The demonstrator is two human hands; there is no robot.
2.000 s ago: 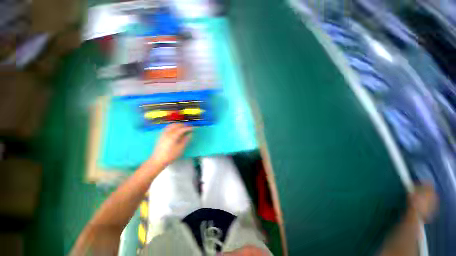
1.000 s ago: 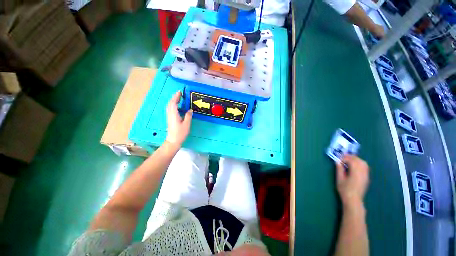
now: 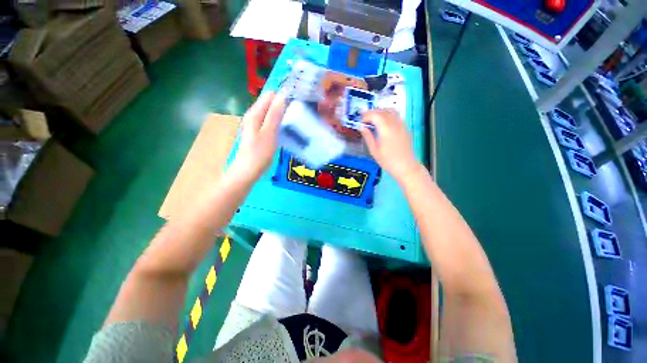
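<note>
My left hand (image 3: 264,131) holds a blurred, palm-sized white piece (image 3: 312,136) by its left edge, tilted over the front left of the perforated plate (image 3: 306,74). My right hand (image 3: 389,135) grips a white-rimmed plastic housing (image 3: 357,106) with a dark centre, at the right part of the orange-brown fixture (image 3: 333,93). Blur and the hands hide whether the housing touches the fixture. The blue press base (image 3: 323,197) stands in front, with yellow arrows and a red button (image 3: 325,180).
The grey press head (image 3: 360,28) is above the fixture. The dark-green bench (image 3: 496,213) is at right, beside the conveyor belt (image 3: 635,262) with several housings. A blue control panel (image 3: 535,13) hangs top right. Cardboard cartons (image 3: 78,64) and a flat brown carton (image 3: 202,166) are left.
My right hand has brought the housing from over the green bench to the fixture. My left hand has left the press base's side and now holds the white piece. The view has shifted slightly.
</note>
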